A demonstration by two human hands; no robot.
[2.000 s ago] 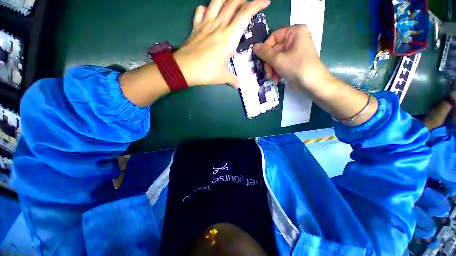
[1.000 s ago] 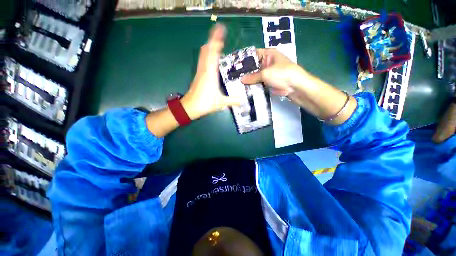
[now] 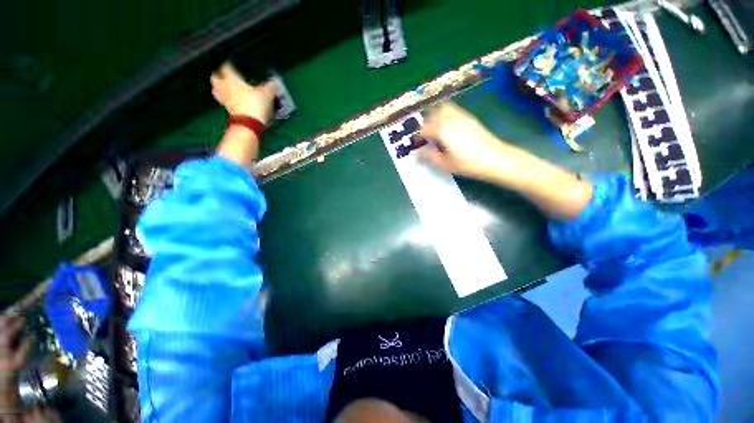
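My left hand (image 3: 244, 97), with the red strap at its wrist, is over the green conveyor beyond the bench edge. Its fingers are closed on a phone mid-frame (image 3: 283, 97), whose pale end sticks out to the right; the rest is hidden or dark. My right hand (image 3: 450, 140) is at the upper part of the white sticker backing sheet (image 3: 459, 235), fingers bent together beside the black die-cut stickers (image 3: 405, 136). The fingertips are blurred, and I cannot tell whether they pinch a sticker. The lower part of the sheet is plain white.
A red-rimmed scrap box (image 3: 579, 66) heaped with bits is at the upper right. Spare sticker sheets (image 3: 661, 132) overlap beside it. Another mid-frame (image 3: 384, 37) lies on the conveyor. A black phone tray (image 3: 128, 289) and a blue bag-like thing (image 3: 78, 306) are at the left.
The view has turned. My left hand has moved from above the bench to the conveyor, with a mid-frame now there. My right hand has let go of the mid-frame and moved to the stickers.
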